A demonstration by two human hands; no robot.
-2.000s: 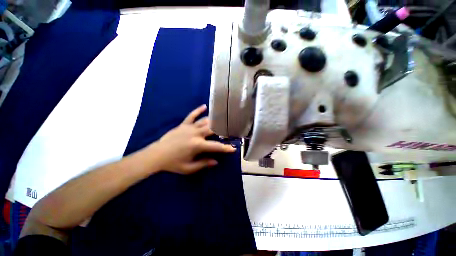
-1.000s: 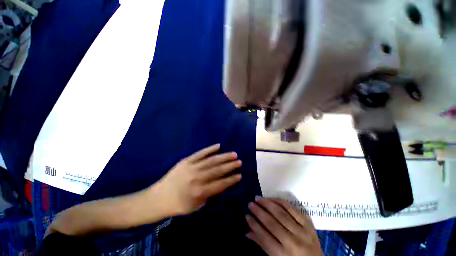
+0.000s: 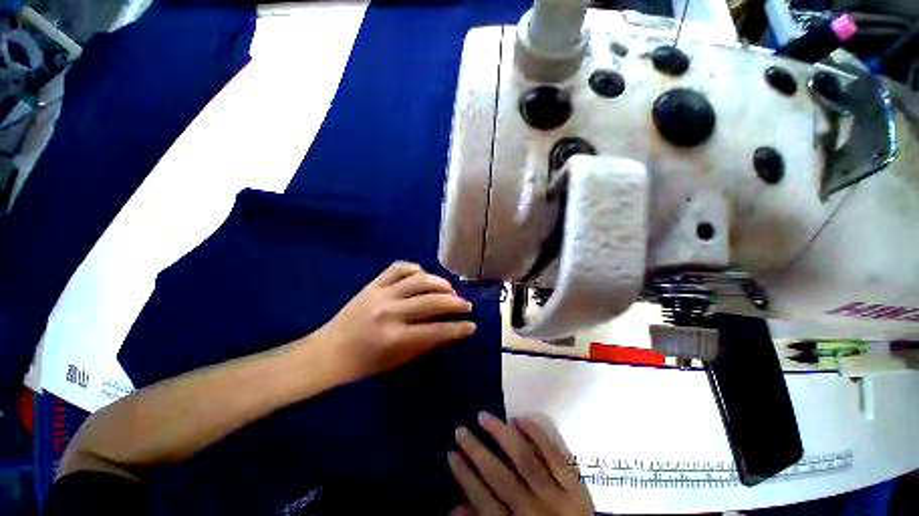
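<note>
A dark navy fabric panel (image 3: 272, 272) lies across the white table and runs under the white sewing machine head (image 3: 605, 111). Its right edge passes beside the presser foot area; the needle is hidden by the head. My left hand (image 3: 393, 317) lies on the cloth just left of the needle area, fingers bent and close together, pressing the cloth. My right hand (image 3: 524, 469) lies at the cloth's right edge near the table front, fingertips on the cloth, partly cut off by the bottom of the picture. Neither hand visibly grips the cloth.
A black smartphone (image 3: 756, 403) lies right of the needle area. Snips with green handles (image 3: 831, 350) are at the right. A red tape strip (image 3: 627, 355) is on the machine bed. A ruler tape (image 3: 655, 471) runs along the front. More navy cloth (image 3: 121, 131) lies far left.
Compared with one second ago, the view has shifted and more of the machine head shows. A cloth part with a shaped edge now spreads out left of my left hand. My right hand, absent two seconds ago, remains at the edge.
</note>
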